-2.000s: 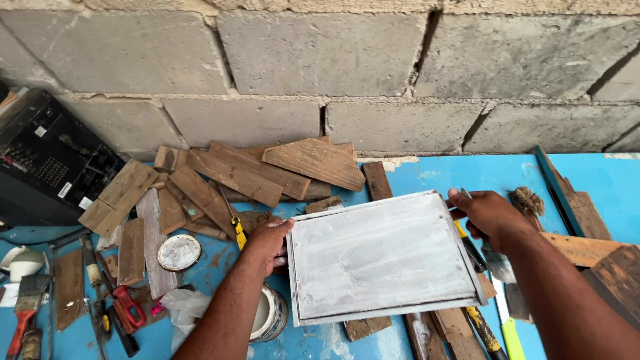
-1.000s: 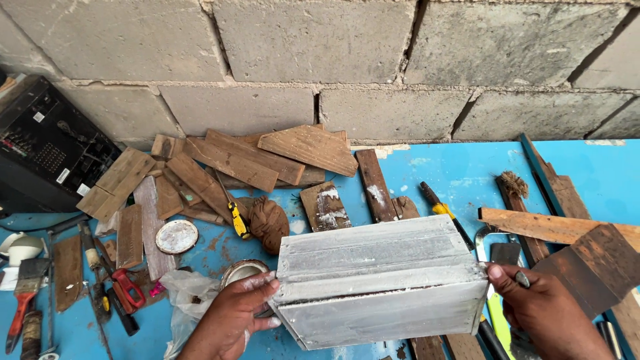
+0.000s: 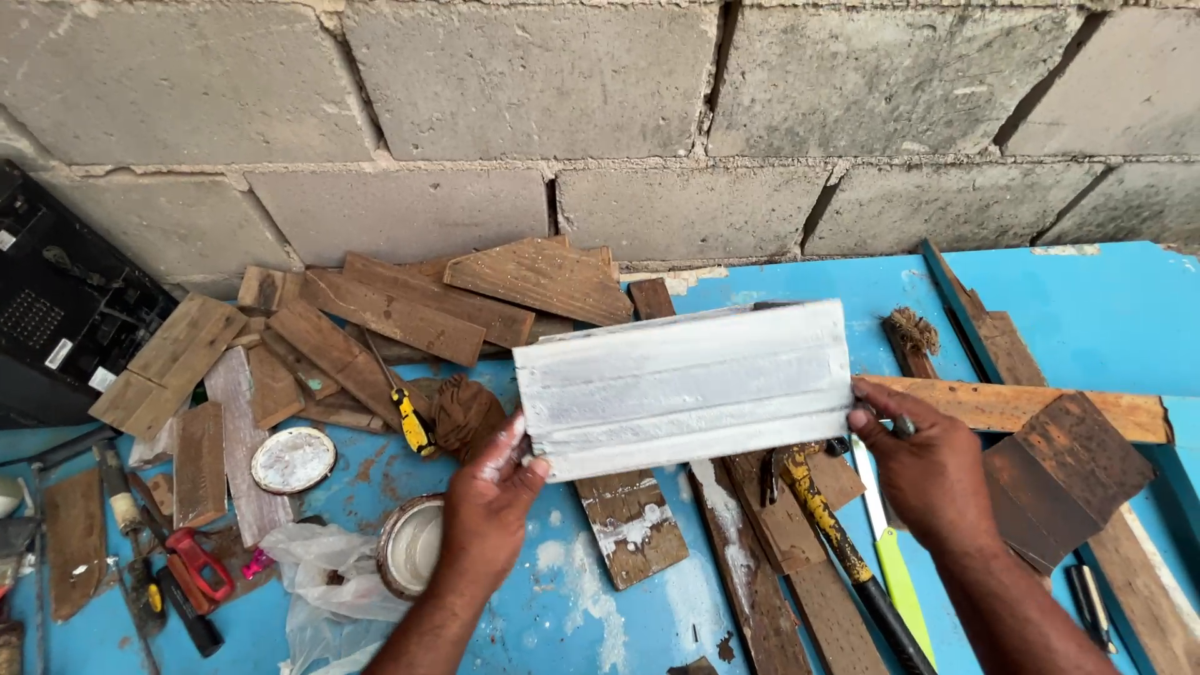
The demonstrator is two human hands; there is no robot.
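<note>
A white-painted wooden box (image 3: 684, 389) is held up above the blue table, one long face toward me. My left hand (image 3: 492, 497) grips its left end, with white paint on the fingers. At the right end, my right hand (image 3: 914, 459) holds the box between thumb and fingers; a dark object, partly hidden, shows in that same hand. Beneath the box lie a paint-smeared board (image 3: 633, 530) and a hammer (image 3: 834, 534) with a yellow and black handle. An open paint can (image 3: 412, 547) stands beside my left wrist.
Wood scraps (image 3: 403, 314) are piled against the block wall (image 3: 525, 84). Around them lie a yellow screwdriver (image 3: 411, 422), a paint-covered lid (image 3: 293, 459), a plastic bag (image 3: 333, 586) and red-handled pliers (image 3: 200, 562). A green-handled knife (image 3: 902, 591) and brown sandpaper (image 3: 1069, 478) are at the right.
Between my hands the box has turned from its broad white face to a long, narrower face. Both hands still hold its ends. The hammer head now shows below it.
</note>
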